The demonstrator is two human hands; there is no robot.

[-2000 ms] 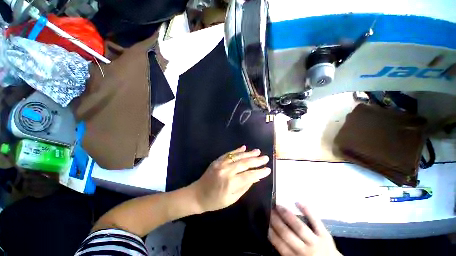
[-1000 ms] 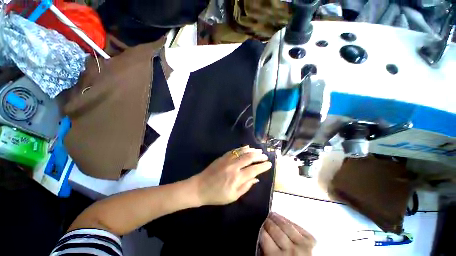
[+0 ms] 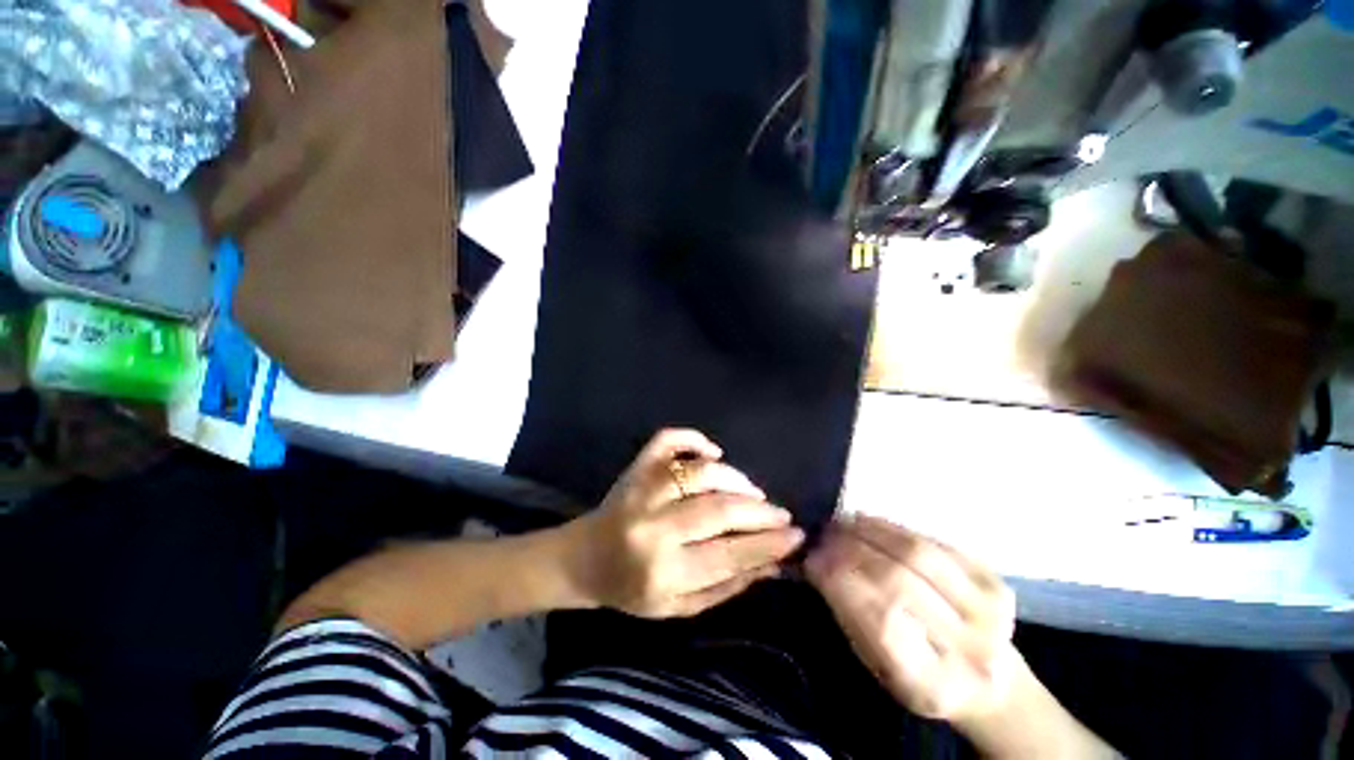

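Observation:
A large black cut panel (image 3: 683, 282) runs from under the sewing machine head down over the table's front edge. Its right edge lies along the presser foot and needle (image 3: 866, 253). A thin pale chalk mark shows on it near the needle. My left hand (image 3: 691, 527), with a ring, pinches the panel near its right edge at the table front. My right hand (image 3: 921, 609) pinches the same edge just to the right. The fingertips of both hands nearly meet and hide the cloth between them.
Brown panels (image 3: 349, 223) lie at left. Beyond are a grey box with a round grille (image 3: 112, 230), a green pack (image 3: 112, 349), a blue and white box (image 3: 230, 386) and clear plastic (image 3: 126, 74). A brown stack (image 3: 1203, 356) and thread snips (image 3: 1247, 520) lie at right.
My left hand has moved down the panel from beside the needle to the table's front edge. My right hand has come up beside it. The view has shifted too.

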